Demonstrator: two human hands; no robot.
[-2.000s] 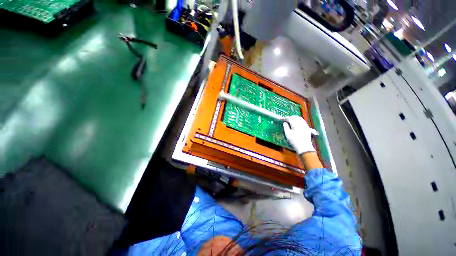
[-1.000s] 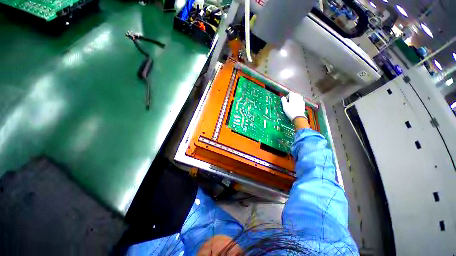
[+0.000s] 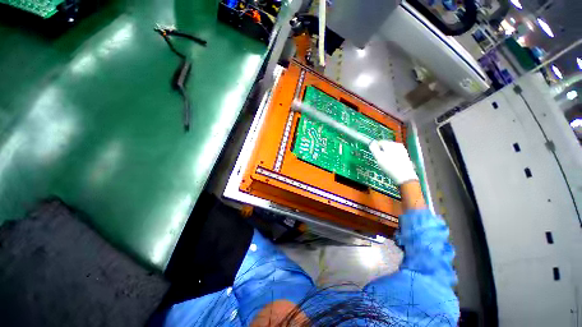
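A green printed circuit board (image 3: 338,142) lies solder side up in an orange solder pallet (image 3: 268,144) to the right of the bench. My right hand (image 3: 394,161), in a white glove, is over the board's right part. Its fingers are closed on the near end of a pale, blurred bar (image 3: 332,122) that lies slantwise across the board, its other end at the pallet's left rail. Whether the bar touches the board I cannot tell. My left hand is not in view.
Side cutters (image 3: 182,70) lie open on the green bench mat (image 3: 121,140). A dark foam pad (image 3: 70,268) is at the near left, another board (image 3: 32,6) at the far left. A black tool tray (image 3: 252,19) is at the far bench edge. White cabinets (image 3: 510,191) stand right.
One second ago my right hand was at the board's far edge and no bar showed over the board. Now the hand is nearer and further right, with the bar across the board.
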